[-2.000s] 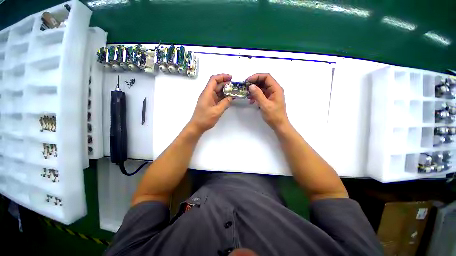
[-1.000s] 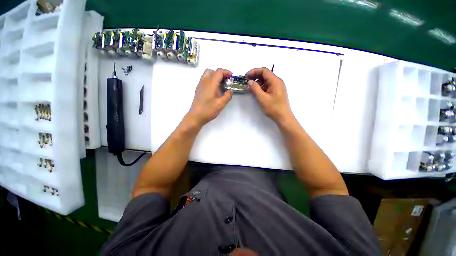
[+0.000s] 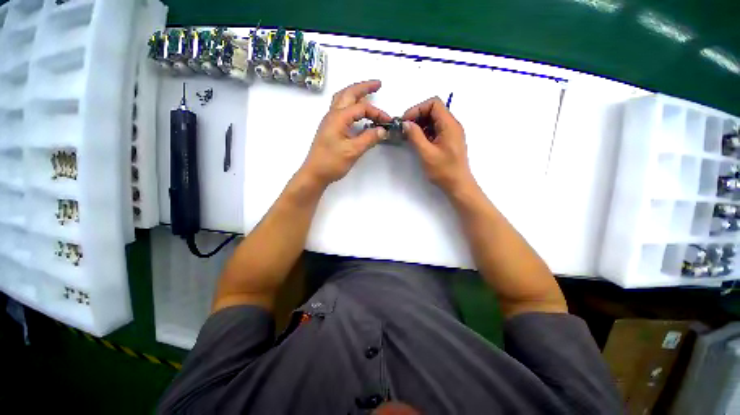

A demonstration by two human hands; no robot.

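Note:
A small silvery unit [image 3: 395, 130] is held between both hands above the white work sheet [image 3: 381, 215]. My left hand [image 3: 339, 139] grips its left side with thumb and index finger, the other fingers raised. My right hand [image 3: 438, 144] holds its right side with the fingertips. The fingers hide much of the unit, so its board side cannot be made out. A thin dark pointed tool [image 3: 449, 100] shows just behind my right hand; whether the hand touches it cannot be told.
Assembled units [image 3: 280, 58] stand in a row at back left. A black electric screwdriver [image 3: 185, 172], tiny screws [image 3: 204, 96] and a slim dark tool [image 3: 228, 147] lie left. White compartment trays stand at left [image 3: 101, 174] and right [image 3: 621, 194]. A cardboard box [image 3: 645, 357] is low right.
The unit has been turned and shows smaller between the fingers. My left fingers have lifted and spread. The dark pointed tool behind my right hand has come into view. The camera view has shifted slightly.

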